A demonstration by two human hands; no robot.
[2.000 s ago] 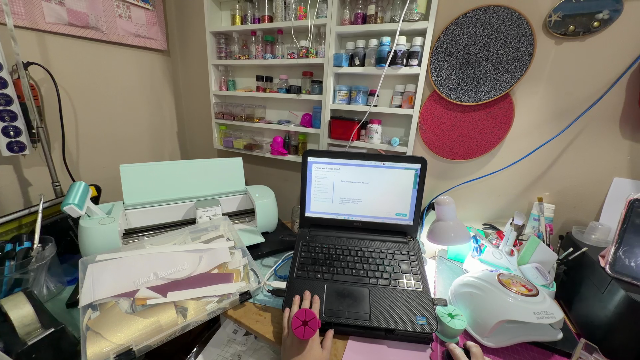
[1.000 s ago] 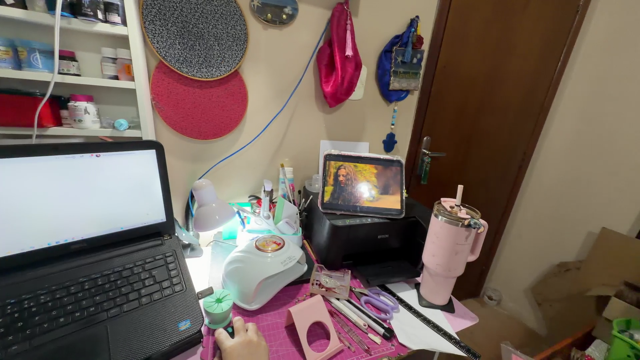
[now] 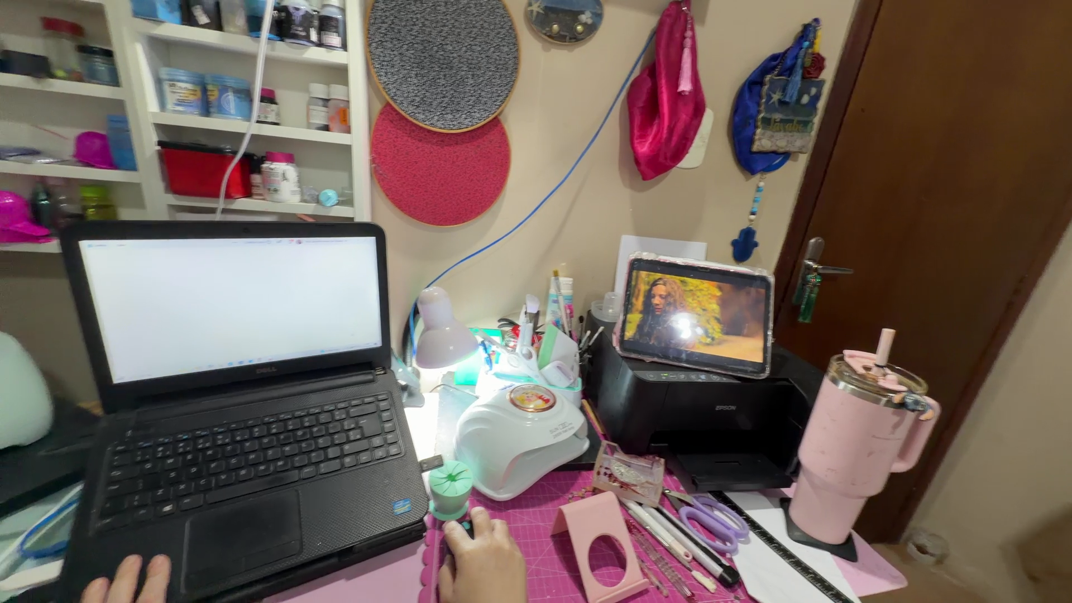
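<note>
My left hand (image 3: 130, 579) rests on the front left palm rest of the black Dell laptop (image 3: 243, 494), left of its touchpad, holding nothing. The laptop stands unfolded with a mostly white page on its screen. Right of the laptop, my right hand (image 3: 483, 559) is closed over a small dark object, probably a computer mouse, mostly hidden beneath the fingers. Just behind those fingers stands a mint green cup with a slotted top (image 3: 451, 486). A pink stand with a round hole (image 3: 599, 544) is to the right of this hand, on the magenta cutting mat (image 3: 536, 502).
Behind the cup are a white nail lamp (image 3: 519, 440) and a lit desk lamp (image 3: 442, 331). Pens, purple-handled scissors (image 3: 712, 521) and a black ruler (image 3: 779, 544) lie at right. A tablet (image 3: 695, 314) rests on an Epson printer (image 3: 703, 419), near a pink tumbler (image 3: 850, 452).
The laptop screen showed a page with text two seconds ago and is now mostly white. The view swung far right, then partly back. My right hand stays beside the green cup.
</note>
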